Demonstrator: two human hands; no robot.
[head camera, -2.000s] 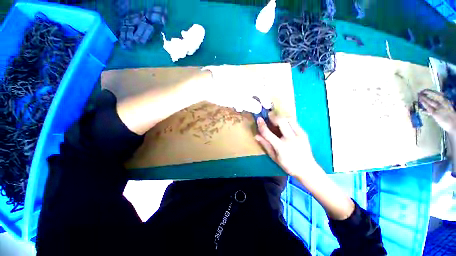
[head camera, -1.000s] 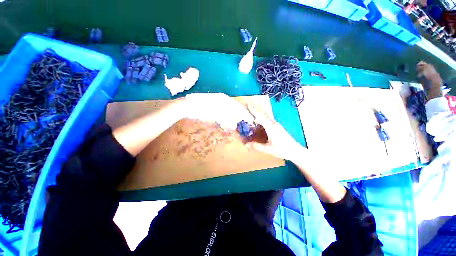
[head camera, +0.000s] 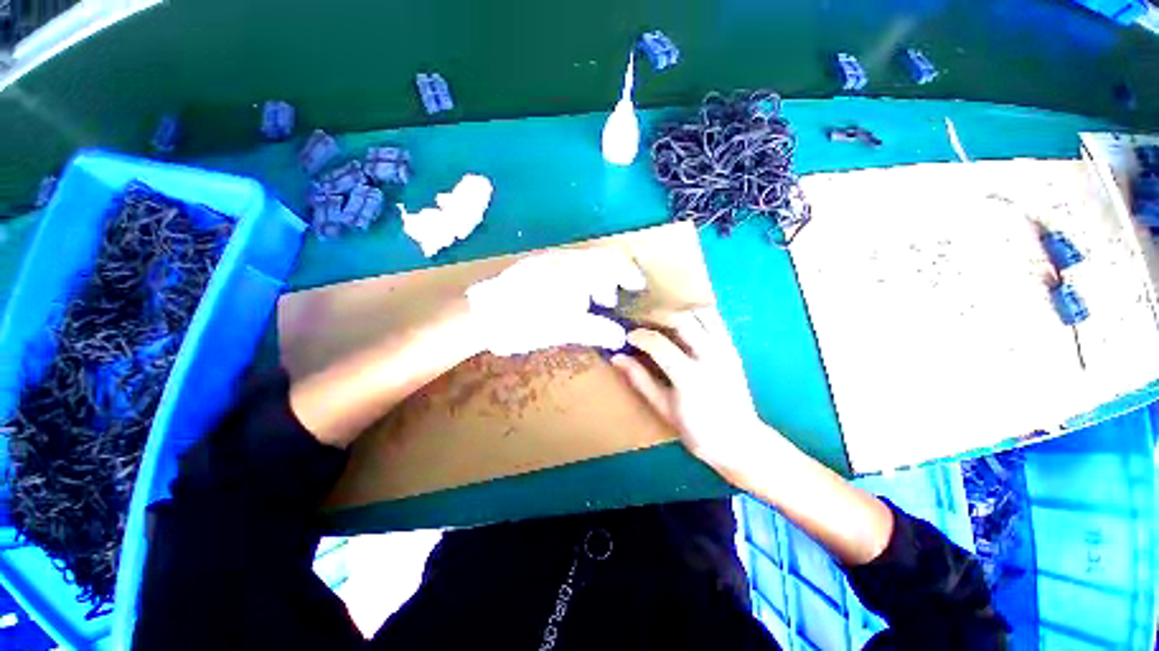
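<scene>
My left hand (head camera: 553, 303), in a white glove, is over the upper right part of the tan cardboard pad (head camera: 369, 299). Its fingers close on a small dark blue-grey plastic piece (head camera: 615, 314), mostly hidden between the hands. My bare right hand (head camera: 693, 382) meets it from the right, fingertips at the same piece. Brown specks lie on the pad below the hands. A tangled heap of black straps (head camera: 725, 159) lies beyond the pad to the right. Several blue-grey pieces (head camera: 350, 191) are piled at the upper left.
A blue bin (head camera: 191, 369) of black strips stands at left. A white crumpled tissue (head camera: 447, 216) and white nozzle bottle (head camera: 622, 134) lie beyond the pad. Blue-grey pieces sit along the dark green belt (head camera: 547, 64). A paler board (head camera: 941, 305) at right holds two pieces.
The view has shifted. The piece, seen between my hands before, is now mostly covered by my fingers. The neighbour's hand and arm have left the view at right; two pieces lie on their board.
</scene>
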